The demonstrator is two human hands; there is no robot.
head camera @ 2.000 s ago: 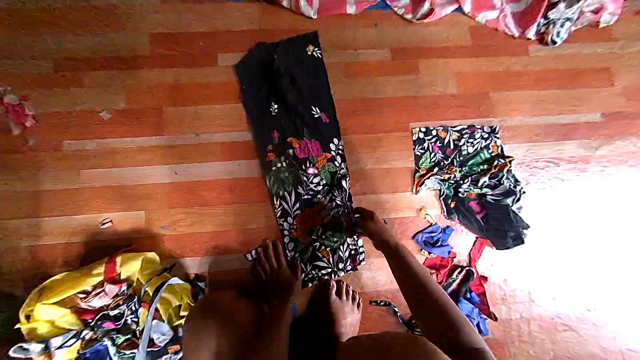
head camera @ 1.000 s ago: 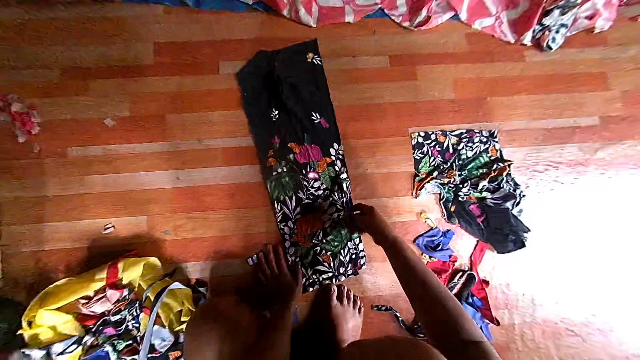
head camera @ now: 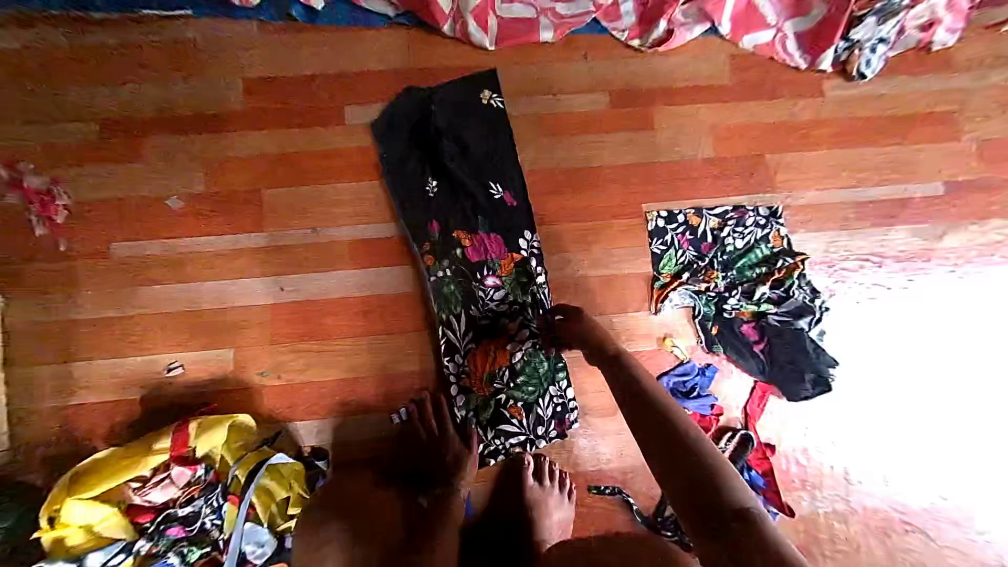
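A long piece of black floral fabric (head camera: pixel 488 260) lies on the wooden floor, its upper part plain black and its lower end densely patterned. My right hand (head camera: pixel 575 331) touches its right edge in the lower half; whether the fingers pinch the cloth is hard to see. At the fabric's lower left corner, my left hand (head camera: pixel 441 437) rests in shadow beside a small white-and-dark scrap (head camera: pixel 400 415), fingers slightly spread. My bare foot (head camera: pixel 547 496) is just below the hem.
Crumpled black floral fabric (head camera: pixel 728 276) lies at right, above blue (head camera: pixel 690 386) and red scraps (head camera: pixel 757 402). A yellow bag (head camera: pixel 87 480) of cloth pieces stands lower left. Pink-and-white cloth (head camera: pixel 535 20) runs along the top, and a pink scrap (head camera: pixel 43 201) lies far left.
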